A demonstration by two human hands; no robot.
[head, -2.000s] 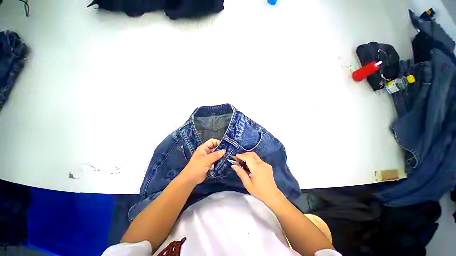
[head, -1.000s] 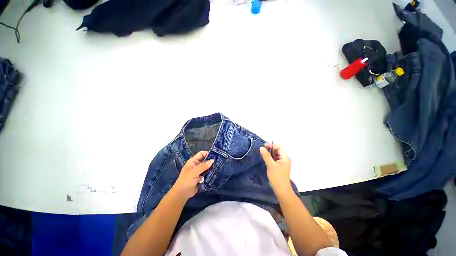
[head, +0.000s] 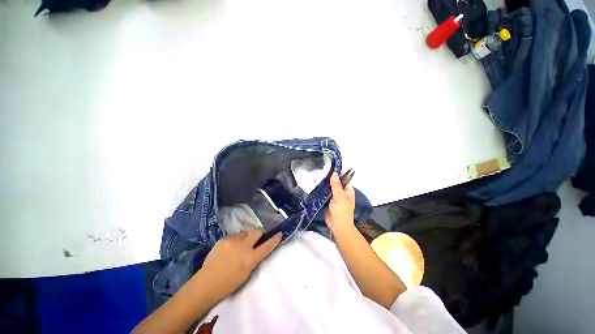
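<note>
The blue jeans (head: 189,215) lie at the table's front edge against my body. Their waistband (head: 274,142) is opened into a wide ring, showing the dark inside and pale pocket bags (head: 308,173). My left hand (head: 238,258) holds the near left side of the waistband, its fingertips partly hidden by the cloth. My right hand (head: 341,203) grips the right side of the waistband. Small dark pointed thread snips (head: 348,177) stick out from the top of my right hand; their handles are hidden.
A red tool or bottle (head: 444,31) and a small yellow-capped bottle (head: 492,43) lie by a denim pile (head: 545,111) on the right. Dark garments (head: 483,248) hang below the table edge at right. A blue bin (head: 91,300) stands below left. A round pale stool (head: 399,258) is beside me.
The waistband has been spread open and its inside turned up to view. My left hand has moved down to its near edge, my right hand onto its right side. The view has shifted.
</note>
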